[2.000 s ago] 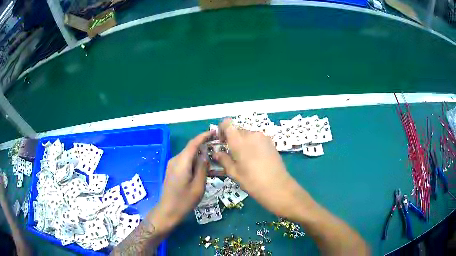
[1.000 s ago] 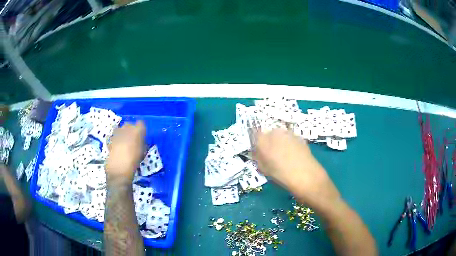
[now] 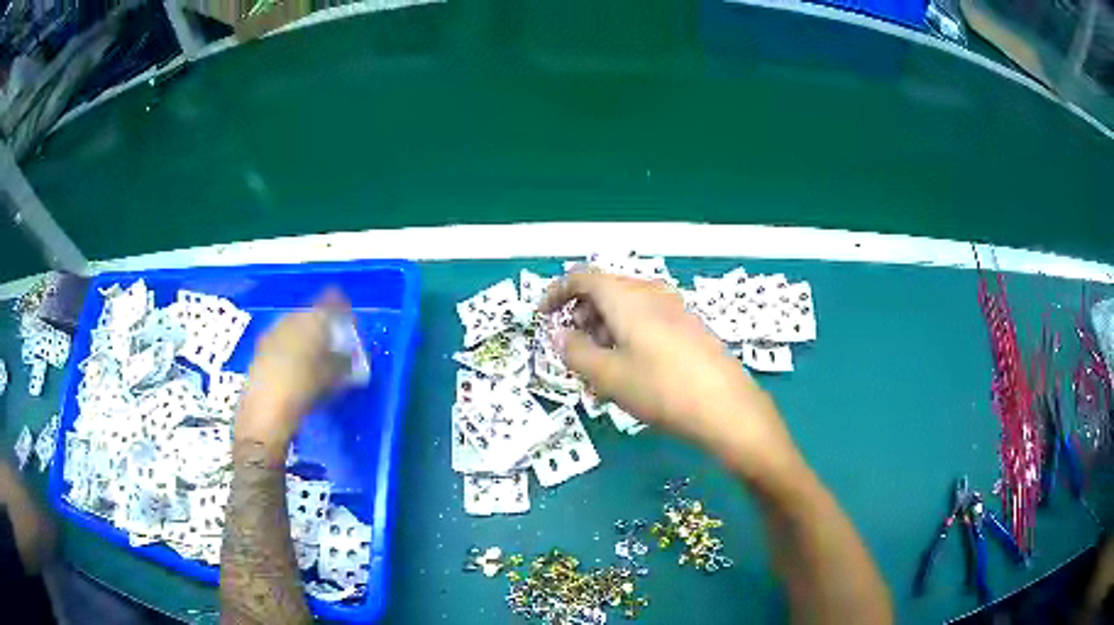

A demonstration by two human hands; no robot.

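My left hand (image 3: pixel 293 364) is over the blue tray (image 3: pixel 408 366), blurred, with a white plate (image 3: pixel 348 348) at its fingertips. The tray's left part is heaped with white plates (image 3: pixel 171 427) with dark holes. My right hand (image 3: pixel 611 330) is over the plate pile (image 3: pixel 501 421) on the green tabletop, fingers curled; whether it holds a plate is hidden. A flatter row of plates (image 3: pixel 755 308) extends to the right of the pile. Small gold and silver metal pieces (image 3: pixel 574 588) lie in a heap near me, with a smaller heap (image 3: pixel 690 532) to its right.
Red strands (image 3: pixel 1012 403) and blue-handled pliers (image 3: pixel 968 525) lie at the right. A raised white strip (image 3: pixel 782 241) separates the tabletop from the green belt (image 3: pixel 550 122). More plates (image 3: pixel 47 346) lie left of the tray. Part of a person's arm (image 3: pixel 22 513) shows at the left edge.
My hands were together two seconds ago and are now apart, the left over the tray. A white plate now shows at its fingers. The plates under my right hand lie more spread out.
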